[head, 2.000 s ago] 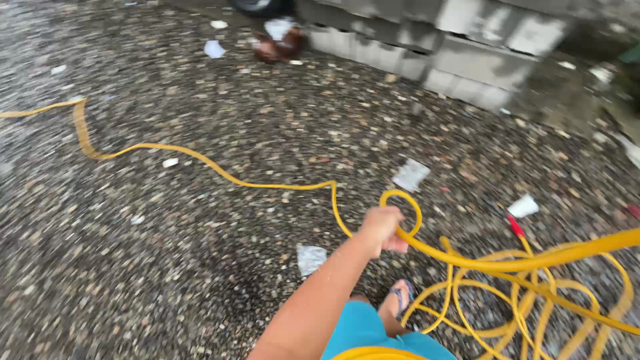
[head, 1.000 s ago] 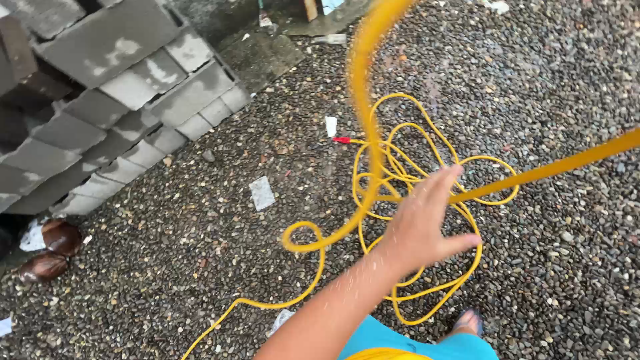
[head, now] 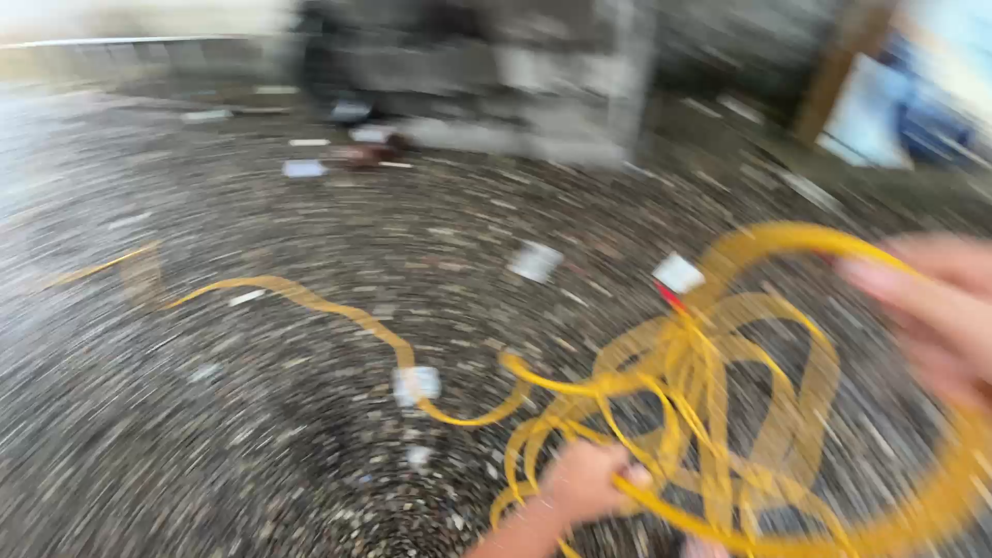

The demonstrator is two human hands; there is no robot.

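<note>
A yellow hose (head: pixel 775 364) lies in loose, tangled loops on the pebbled ground, blurred by motion. Low in the view, my left hand (head: pixel 593 480) is closed around a near length of it. At the right edge my right hand (head: pixel 938 310), partly cut off by the frame, has the hose between thumb and fingers. Between the two hands the hose hangs in a wide curve. A red end piece (head: pixel 668 296) shows at the top of the pile, beside a white scrap (head: pixel 678 273). A single strand (head: pixel 341 308) runs off to the left.
Stacked grey blocks (head: pixel 542 93) stand at the back. Reddish-brown objects (head: pixel 370 153) lie at their left corner. Pale scraps (head: pixel 535 261) are scattered over the pebbles (head: pixel 256 434). A wooden post (head: pixel 841 74) and a blue and white item (head: pixel 868 116) are at the upper right.
My left hand, spread apart one second ago, is now closed on the hose. My right hand has come into view at the right. The view has swung strongly.
</note>
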